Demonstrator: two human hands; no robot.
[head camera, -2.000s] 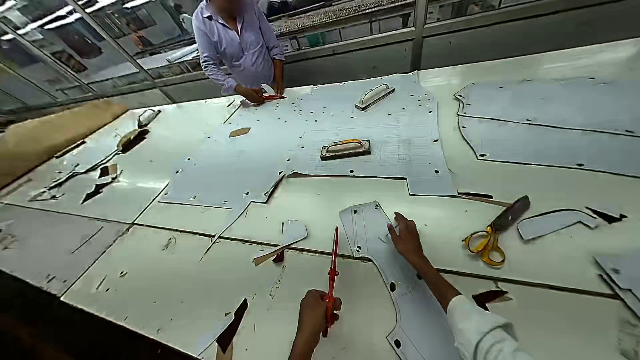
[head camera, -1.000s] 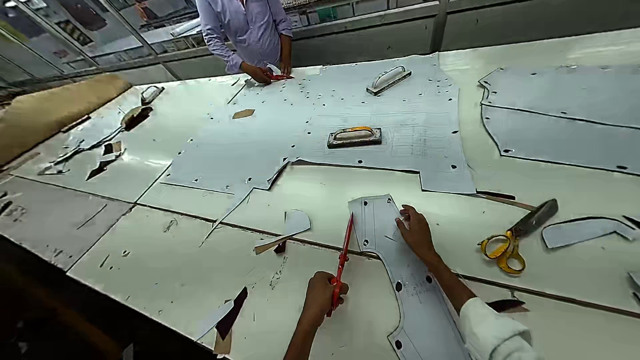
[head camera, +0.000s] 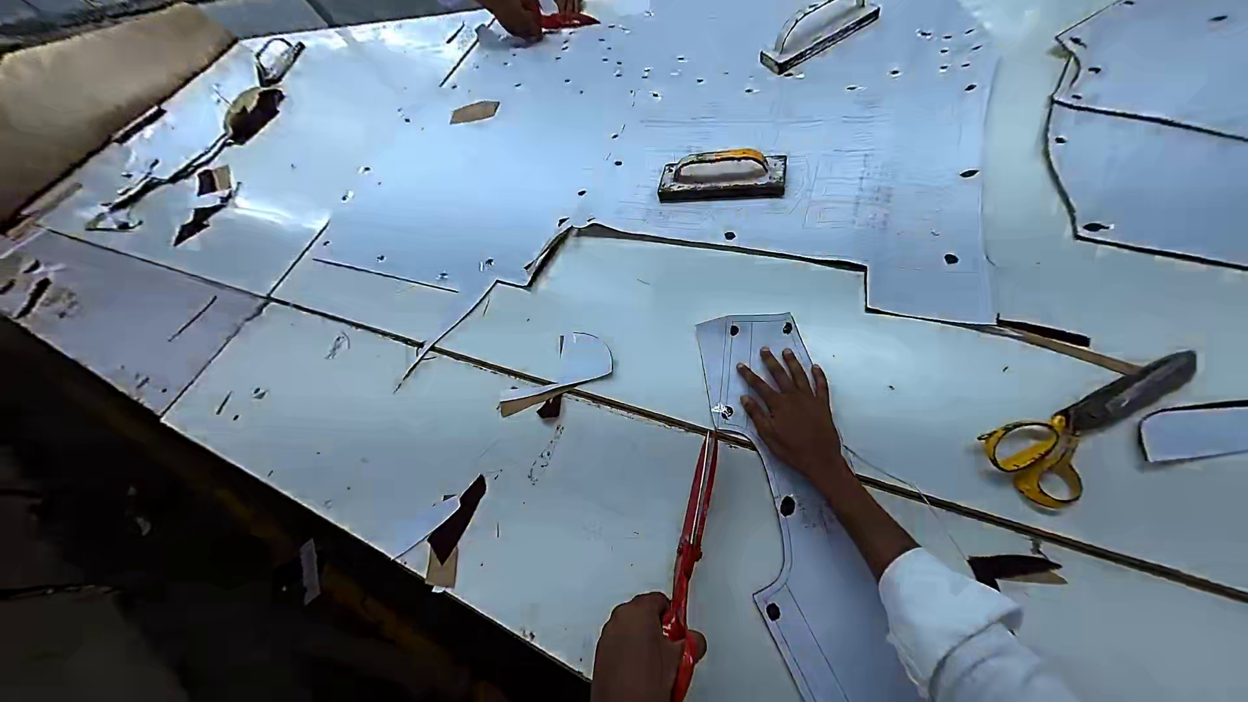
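Note:
My left hand (head camera: 643, 648) grips a pair of red-handled scissors (head camera: 690, 546) at the lower middle; the blades look closed and point away from me, their tips at the left edge of a long white pattern piece (head camera: 819, 575). This piece has drawn lines and dark round marks or holes. My right hand (head camera: 795, 414) lies flat on its upper part, fingers spread, pressing it to the table. Yellow-handled shears (head camera: 1082, 429) lie to the right of that hand.
A large marked sheet (head camera: 546, 156) covers the table's far side, with a handled block (head camera: 722, 175) and a second block (head camera: 819, 34) on it. Scraps (head camera: 585, 361) lie left of the piece, more (head camera: 453, 526) by the near edge. At the top, another person's hand (head camera: 517, 15) holds something red.
The scissors have moved down along the left edge of the pattern piece, from near its top corner. My right hand's fingers have spread out over the piece. The view has tilted down.

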